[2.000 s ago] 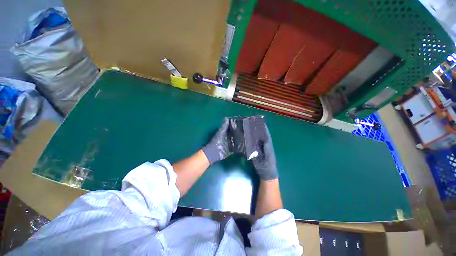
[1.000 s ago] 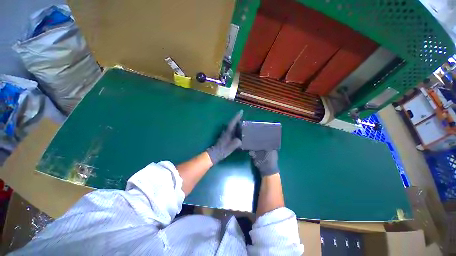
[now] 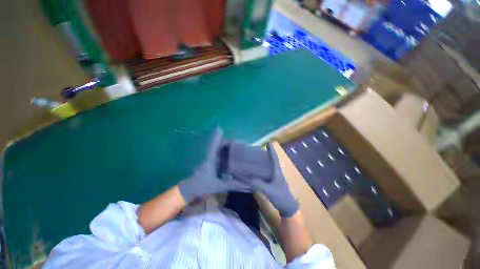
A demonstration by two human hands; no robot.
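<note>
A dark grey product box (image 3: 248, 161), slightly blurred, is held between both grey-gloved hands above the table's front edge, near my body. My left hand (image 3: 202, 171) grips its left side, thumb pointing up. My right hand (image 3: 280, 188) grips its right side and lower edge. The open brown shipping carton (image 3: 389, 152) stands just right of the table, with rows of black boxes (image 3: 331, 163) inside, small white marks on top. Whether film covers the held box cannot be told.
The green tabletop (image 3: 131, 136) lies ahead and left. Behind it are the roller conveyor (image 3: 181, 65) and rust-red tunnel curtain (image 3: 168, 26). A rod with a dark knob (image 3: 68, 92) and a yellow holder (image 3: 64, 110) are at the back left. A blue pallet (image 3: 310, 47) lies beyond the table.
The view has turned right, bringing the open carton into sight. Both hands have brought the box off the table's middle, back toward my body and the carton; my left hand now grips its side.
</note>
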